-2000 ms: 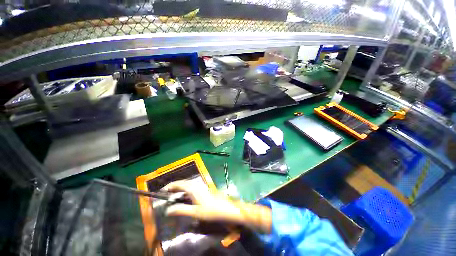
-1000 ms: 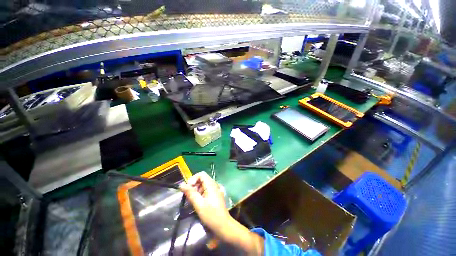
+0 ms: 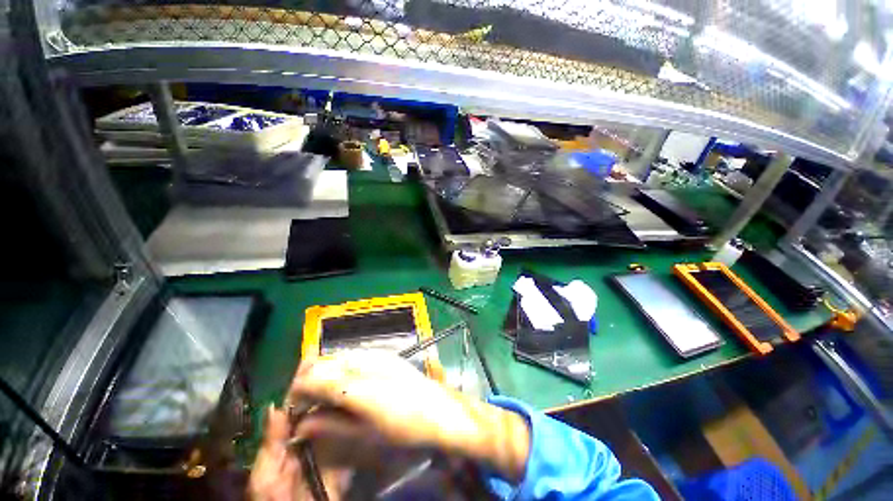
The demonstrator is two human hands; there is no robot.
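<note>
The orange jig [image 3: 367, 305] lies on the green bench in front of me, with a glossy dark display panel [image 3: 372, 327] inside it. My right hand [image 3: 392, 406], bare, covers the jig's near part, its fingers curled on a thin black-edged clear sheet [image 3: 468, 354]. The sheet is tilted, and its far corner shows right of the jig. My left hand [image 3: 277, 462] is low, left of the right hand and partly hidden by it. A thin dark edge runs between the hands; the left hand's grip is unclear.
Black-bordered clear sheets [image 3: 181, 367] lie at left. A dark flat unit [image 3: 320, 248], bottles [image 3: 475, 266], a dark stick [image 3: 448, 299] and white wipes [image 3: 539, 302] on a black panel stand beyond. A pale-faced panel [image 3: 668, 313] and second orange jig [image 3: 736, 305] lie right.
The view has shifted, bringing the left stack into sight. My left hand has appeared, my right hand has come down over the jig, and the held sheet's corner now shows right of it.
</note>
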